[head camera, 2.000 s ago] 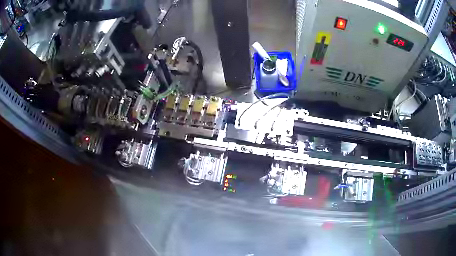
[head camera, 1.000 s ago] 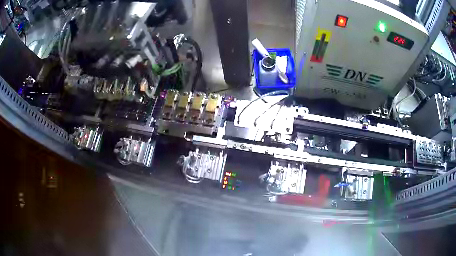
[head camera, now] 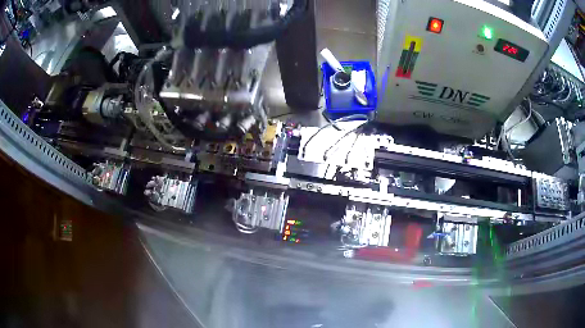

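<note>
Neither of my hands is in view. A silver multi-column head (head camera: pixel 215 80) stands over the left-middle of the line. It hides most of the row of tan-gold blocks; the rightmost tan block (head camera: pixel 270 133) shows beside it. A white plate (head camera: pixel 327 148) with thin dark cables lies to the right of the blocks. A pale plate with rows of small holes (head camera: pixel 550 192) sits at the right end of the long rail (head camera: pixel 449 165). Several silver clamp-like fixtures (head camera: pixel 263 211) line the near edge.
The off-white DN cabinet (head camera: pixel 449 70) stands behind the rail, with red and green lamps lit. A blue bin (head camera: pixel 349 107) holding a whitish bottle (head camera: pixel 341 95) is left of it. A dark upright post (head camera: pixel 298 70) stands behind the line. Slotted duct (head camera: pixel 545 236) runs along the right edge.
The silver head has moved right and toward me, over the tan blocks, which showed uncovered before. A ring-shaped shaft part shows again at the left. The view has barely shifted.
</note>
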